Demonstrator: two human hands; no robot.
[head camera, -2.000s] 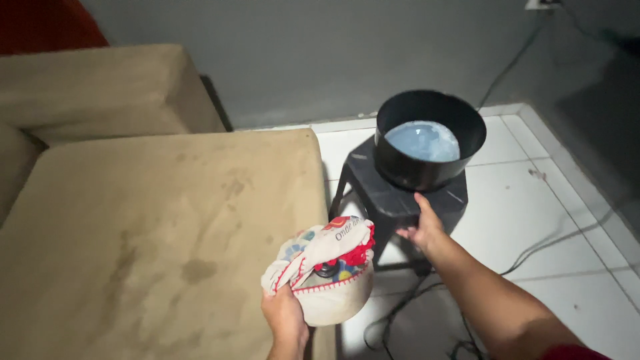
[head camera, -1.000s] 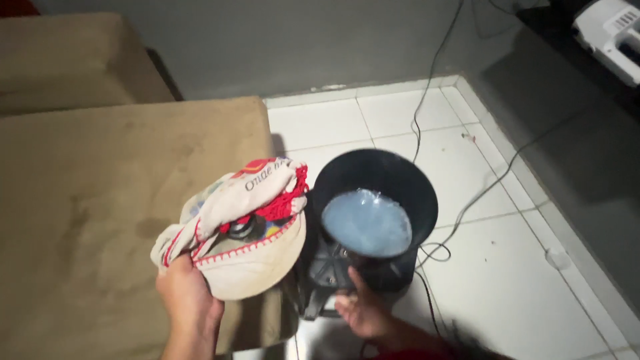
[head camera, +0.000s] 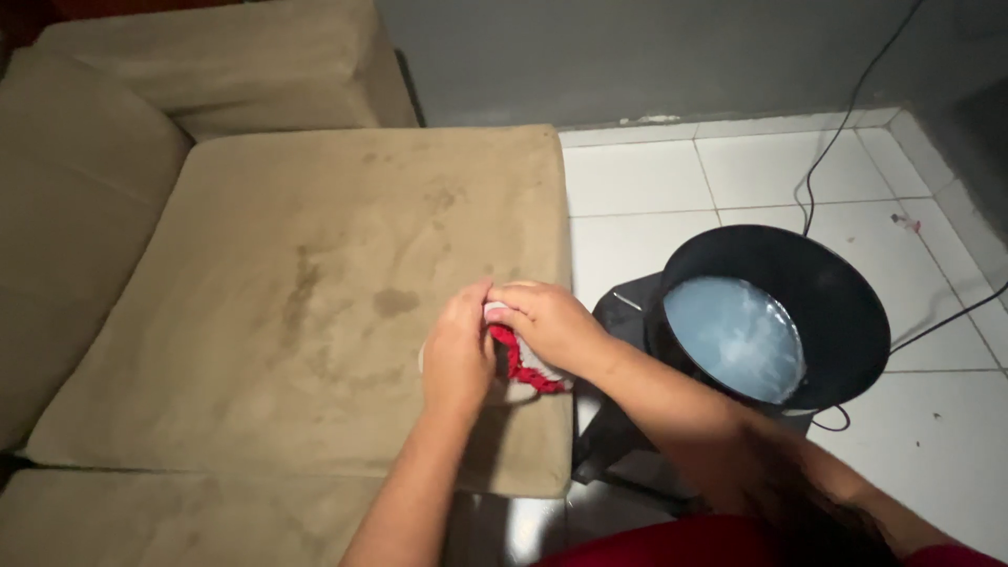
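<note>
Both hands are together over the front right part of the stained beige sofa seat (head camera: 339, 197). My left hand (head camera: 461, 346) grips a white cloth with red crocheted trim (head camera: 524, 366) from the left side. My right hand (head camera: 551, 323) closes on the same cloth from the right, its fingers touching the left ones. A round pale object under the cloth is mostly hidden by the hands. To the right, a black pot (head camera: 835, 315) holds cloudy bluish liquid (head camera: 732, 339) and rests on a black stool (head camera: 626, 311).
The sofa's backrest (head camera: 71, 220) and armrest (head camera: 236, 71) stand left and behind. White floor tiles (head camera: 638, 177) lie between the seat and the grey wall (head camera: 591, 63). Black cables (head camera: 839, 130) run across the floor behind and beside the pot.
My right hand has left the stool beneath the pot and now holds the cloth with my left hand. The cloth, earlier spread over the round object, is now bunched between both hands.
</note>
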